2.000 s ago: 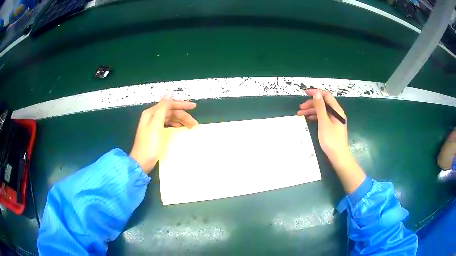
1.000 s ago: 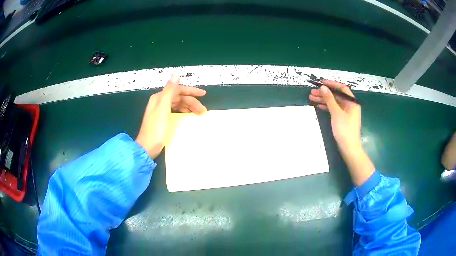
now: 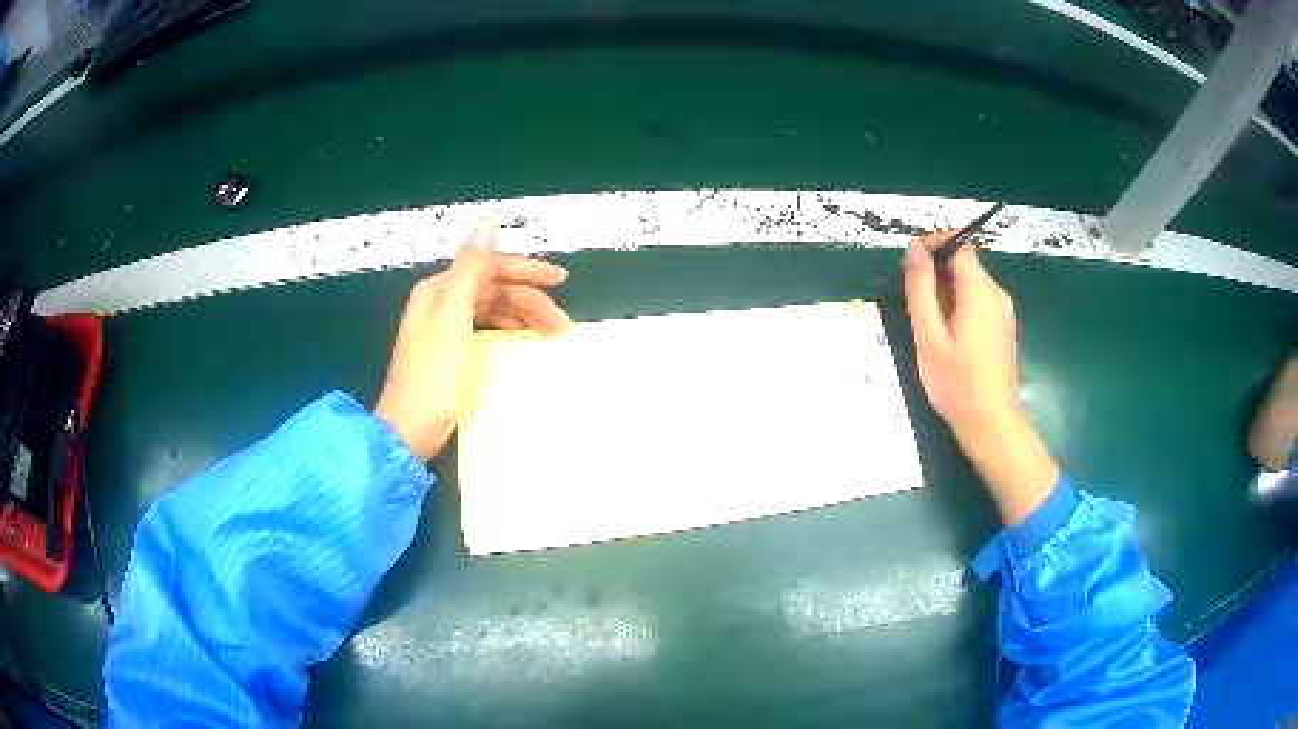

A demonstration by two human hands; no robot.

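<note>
A white rectangular sheet (image 3: 690, 427) lies on the glossy green bench, washed out by glare, with a few small marks near its right edge. My left hand (image 3: 477, 321) rests at the sheet's upper left corner, fingers apart and bent; I see nothing held in it. My right hand (image 3: 968, 321) is beyond the sheet's upper right corner, near the white strip. It holds dark, thin tweezers (image 3: 974, 229) between thumb and fingers, slanting up to the right.
A worn white strip (image 3: 641, 219) separates the bench from the green conveyor belt (image 3: 570, 128). One small black unit (image 3: 232, 188) lies on the belt at left. A red tray (image 3: 88, 413) with black items is at far left. A grey post (image 3: 1196, 135) stands at right. Another person's hand (image 3: 1277, 420) shows at the right edge.
The tweezers have turned in my right hand, from slanting down to the right to slanting up to the right. The black unit on the belt has shifted left. My left hand stays at the sheet.
</note>
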